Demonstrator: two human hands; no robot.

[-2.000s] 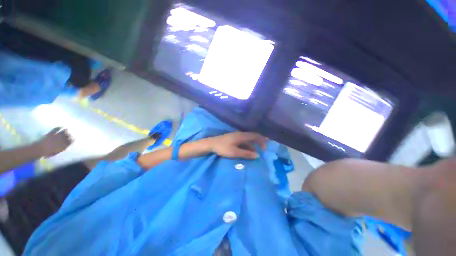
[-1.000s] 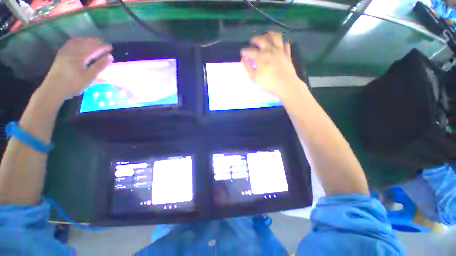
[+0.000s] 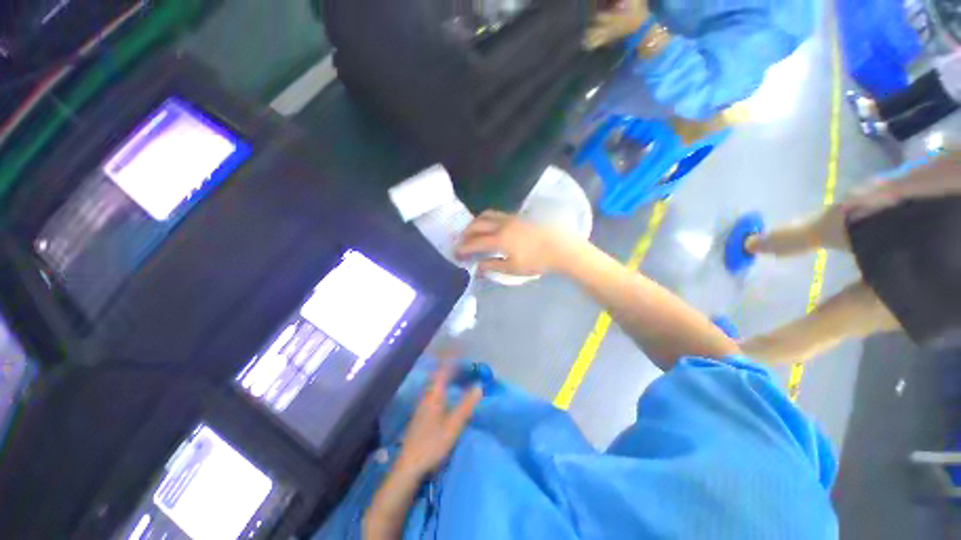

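Note:
My right hand (image 3: pixel 508 245) is at the white strip (image 3: pixel 440 224) hanging from a small white roll (image 3: pixel 422 191) at the bench edge, its fingers curled on the strip. My left hand (image 3: pixel 430 424) is blurred, in front of my smock, with fingers apart and nothing visible in it. Touchscreen units sit in black foam trays (image 3: pixel 279 190) at the left. A near unit (image 3: pixel 358 303), a lower one (image 3: pixel 214 483) and a farther one (image 3: pixel 172 158) show part-white, part-dark screens. Another lit screen is cut off at the left edge.
A white bucket (image 3: pixel 567 207) stands below the strip. A black foam stack (image 3: pixel 453 90) is on the green bench beyond. A blue stool (image 3: pixel 632 174), a seated person in blue (image 3: pixel 727 47) and another person's legs are at the right, with yellow floor lines.
The view has swung right and tilted. My hands have left the two far units. My right hand has moved to the white strip, my left to the front of my smock.

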